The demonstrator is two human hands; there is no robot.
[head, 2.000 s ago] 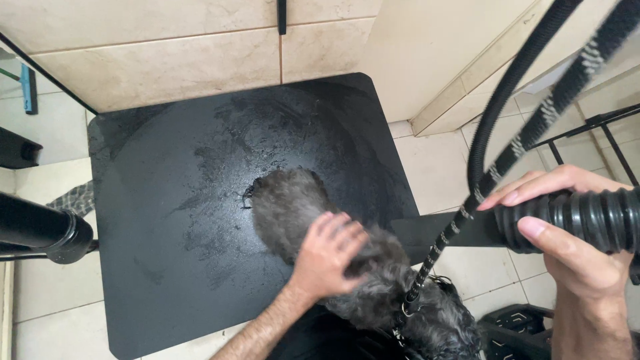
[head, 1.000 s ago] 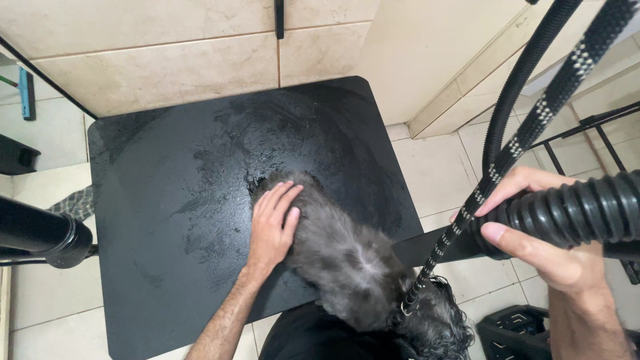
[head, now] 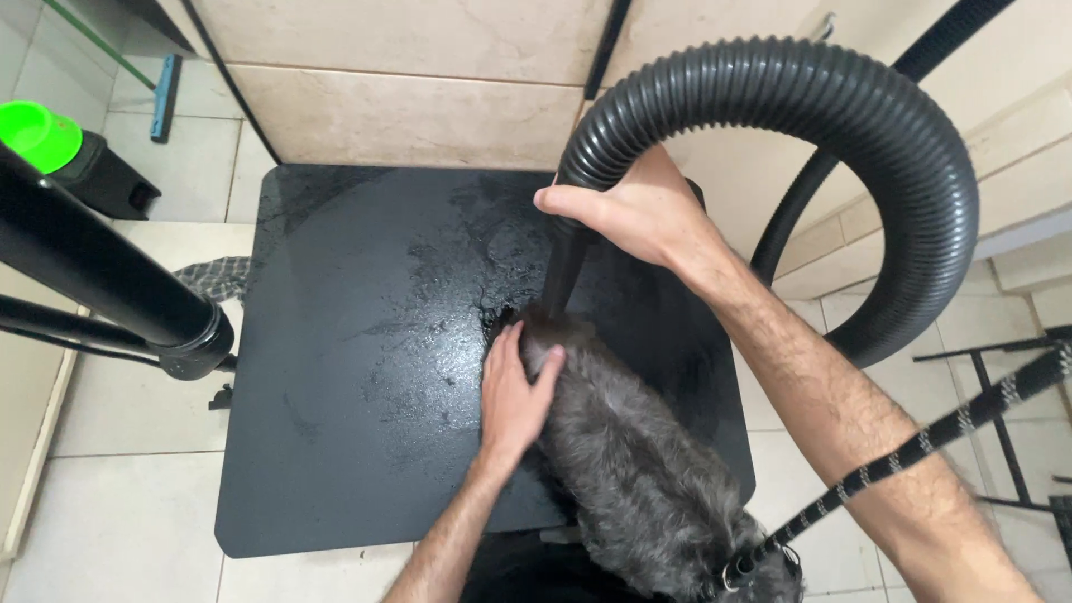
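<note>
A small grey dog (head: pixel 636 444) with damp-looking fur stands on a black grooming table (head: pixel 310 402), its rump toward the table's middle and its head at the near right edge. My right hand (head: pixel 628 201) grips the end of a black corrugated dryer hose (head: pixel 804 84); the dark nozzle (head: pixel 565 272) points down at the rump. Against the left side of the rump rests my left hand (head: pixel 519 385), fingers spread, holding no tool. A black rope lead with light flecks (head: pixel 896 461) runs from the dog's neck to the right. Its legs are mostly hidden.
A black metal post (head: pixel 100 260) stands at the left, near a chequered cloth (head: pixel 218 276). Behind it are a bright green bowl (head: pixel 38 134) and a blue squeegee (head: pixel 165 99). A tiled wall (head: pixel 402 117) borders the table's far edge. A black metal frame (head: pixel 997 427) stands at the right.
My right hand has brought the hose and nozzle from the right side over to the dog's rump. My left hand has gone from the dog's back to its rump.
</note>
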